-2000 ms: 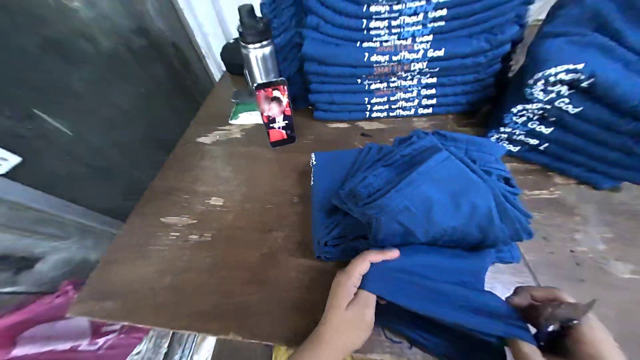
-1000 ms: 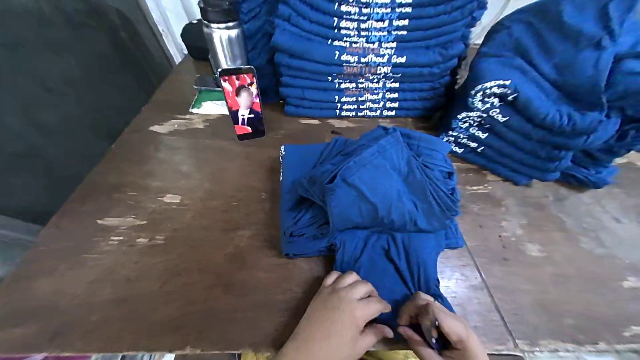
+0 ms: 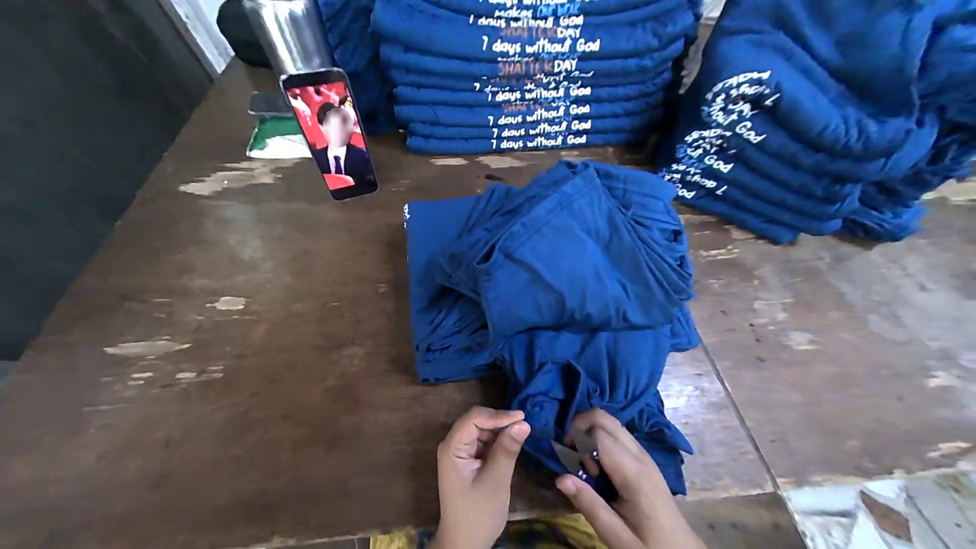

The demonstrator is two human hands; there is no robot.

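Note:
A bundle of blue cloth garments (image 3: 579,259) lies folded on the worn wooden table, its near part bunched up by my hands. My left hand (image 3: 484,465) is at the left side of this bunched part, thumb and forefinger pinched together; what is between them, perhaps a thread or a bit of cloth edge, is too small to tell. My right hand (image 3: 621,480) holds a small pair of thread snips (image 3: 573,460) against the cloth, with the blades apart and pointing up and left. The fingers hide part of the snips.
Behind the bundle rises a tall stack of folded blue printed garments (image 3: 534,84). Another pile (image 3: 808,137) stands at the right. A phone (image 3: 330,133) leans against a metal bottle (image 3: 288,34), near a green and white item (image 3: 278,137). The table's front edge runs below my hands.
Both hands were close together on the cloth near the front edge; now they are apart, and the snips' blades show. The near cloth, flatter a second ago, is bunched up.

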